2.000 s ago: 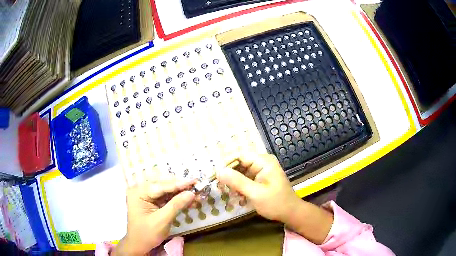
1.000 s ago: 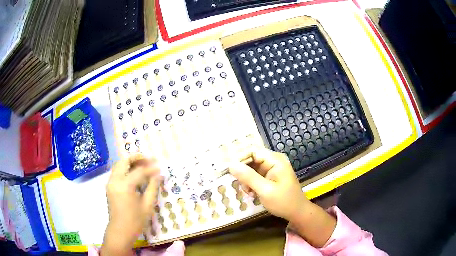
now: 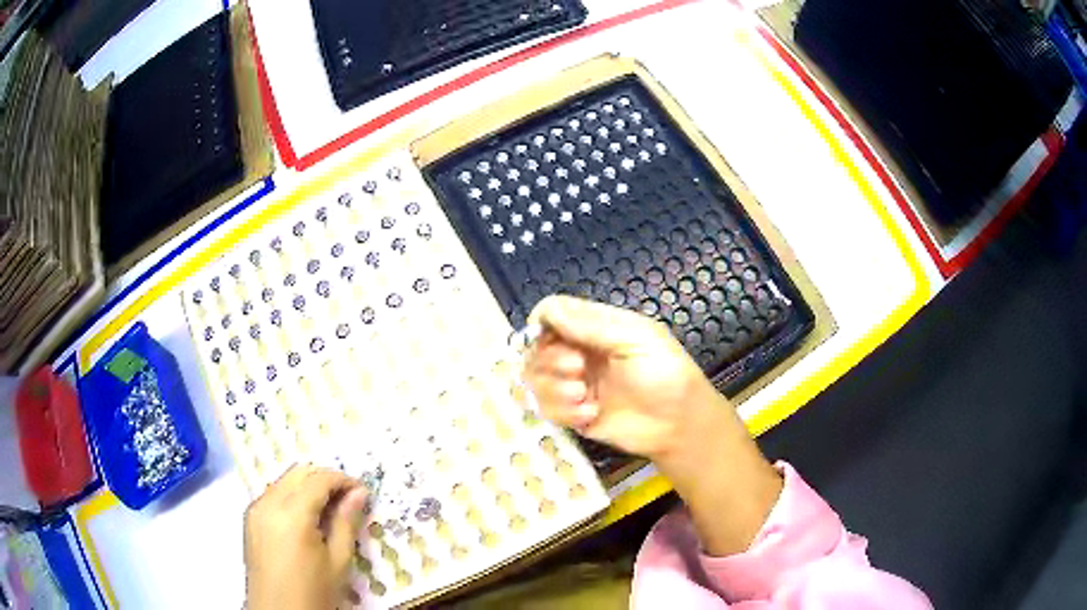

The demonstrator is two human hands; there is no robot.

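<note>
The cream slotted board [image 3: 393, 346] lies in front of me with rows of small dark round pieces [image 3: 343, 331] on its upper part. Loose small metal parts [image 3: 405, 483] lie on its lower part. My left hand [image 3: 298, 530] is at the board's lower left, fingers bent beside the loose parts; whether it grips one is hidden. My right hand [image 3: 620, 375] is raised over the board's right edge and the tray's lower left corner, thumb and index pinched on a small bright piece [image 3: 520, 338]. The black pocket tray [image 3: 763, 280] holds silver-white parts in its upper rows.
A blue bin [image 3: 143, 417] of silver pieces and a red bin [image 3: 51, 435] stand at left. Stacked brown-edged sheets [image 3: 48, 203] are at upper left. Other black trays lie at the upper left, the far edge [image 3: 441, 42] and the upper right [image 3: 930, 107].
The view has shifted, so the board and tray sit lower and further left. My right hand has moved up beside the tray. My left hand has come down near the loose parts.
</note>
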